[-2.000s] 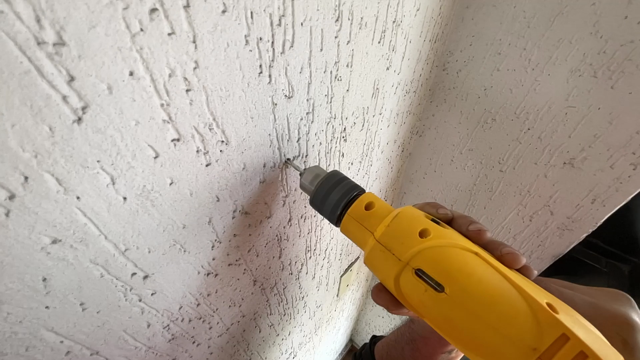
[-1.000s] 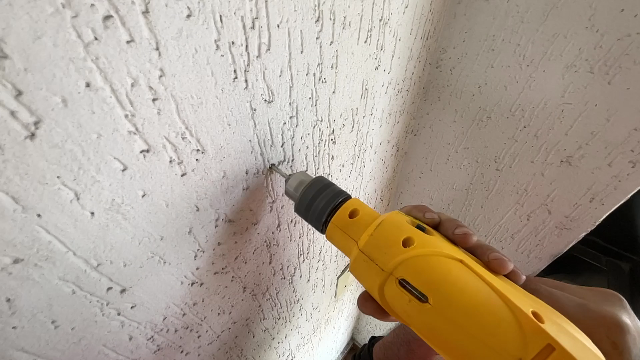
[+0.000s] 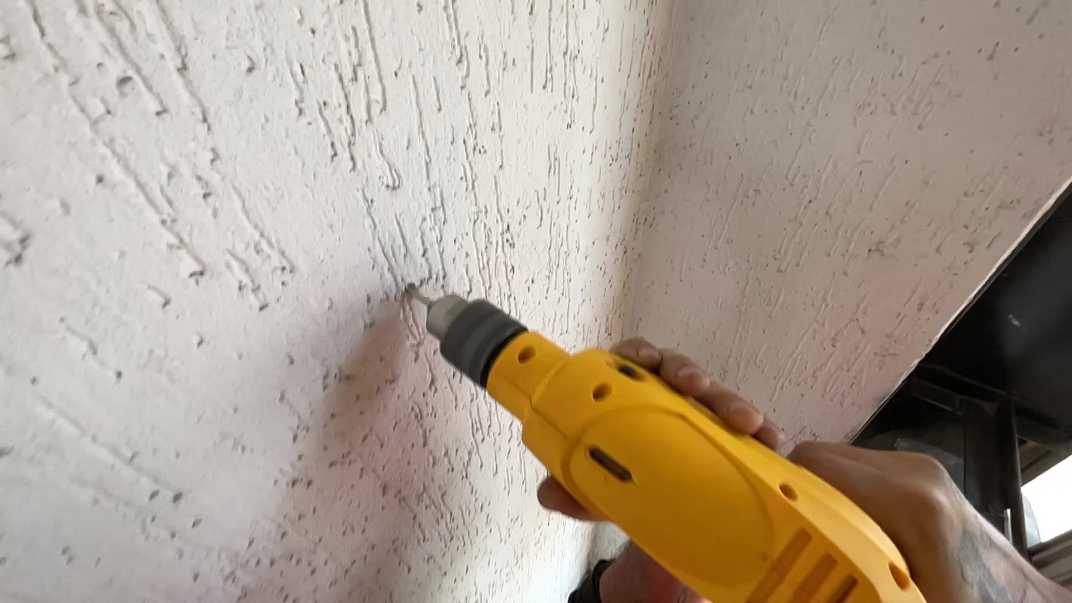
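Note:
A yellow power drill (image 3: 678, 486) with a black and metal chuck (image 3: 473, 331) points up and left at a white textured wall (image 3: 251, 276). Its thin drill bit (image 3: 420, 296) enters the wall at a small dark hole, with a short length of shank showing. Around the front of the drill body is my left hand (image 3: 703, 389), fingers on the far side and thumb below; its palm is hidden. My right hand (image 3: 892, 494) is at the drill's rear, largely behind the housing, so its fingers and the trigger cannot be seen.
A second textured wall (image 3: 837, 184) meets the first in a corner just right of the drill. Beyond its slanting edge, at the right, is a dark framed structure (image 3: 963, 410) with a bright patch. A black band (image 3: 591, 584) circles my left wrist at the bottom.
The drill stays against the wall, and a little less of the bit shows between chuck and wall. Both hands keep their hold. The view has shifted slightly to the right.

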